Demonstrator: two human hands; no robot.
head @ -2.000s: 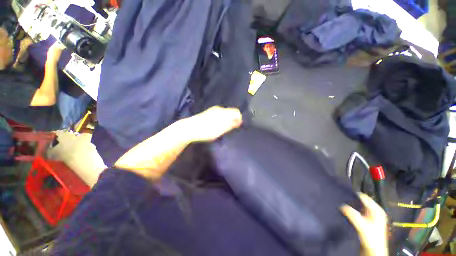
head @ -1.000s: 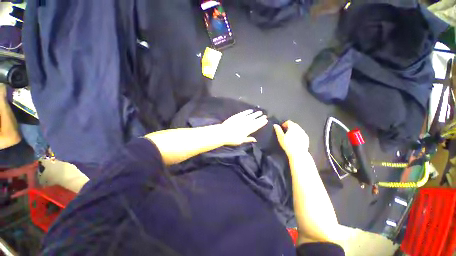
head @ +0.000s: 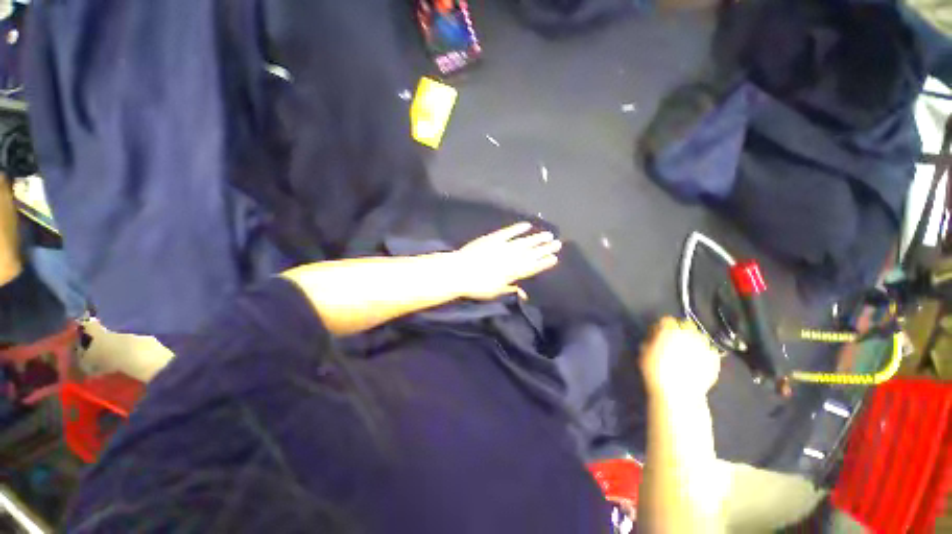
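A dark navy garment piece (head: 585,302) lies in front of me on the dark grey table cover (head: 543,115), its near part bunched against my top. My left hand (head: 506,261) lies flat on its upper part, palm down, fingers spread. My right hand (head: 679,360) is at the garment's right edge, fingers curled and blurred; whether it grips cloth cannot be told. The steam iron (head: 746,313), with pale-rimmed soleplate and red handle part, rests just right of my right hand, not held.
Navy garments hang at the left (head: 136,156); another dark heap (head: 804,156) lies at the upper right. A smartphone (head: 449,37) and yellow card (head: 432,112) lie at the top. Yellow tubing (head: 846,378) runs right of the iron. Red crates (head: 898,454) stand at the lower right and left.
My right hand first came from the lower right to beside my left hand, then moved right and down toward the iron. My left hand went from a closed hold at the garment's edge to lying flat.
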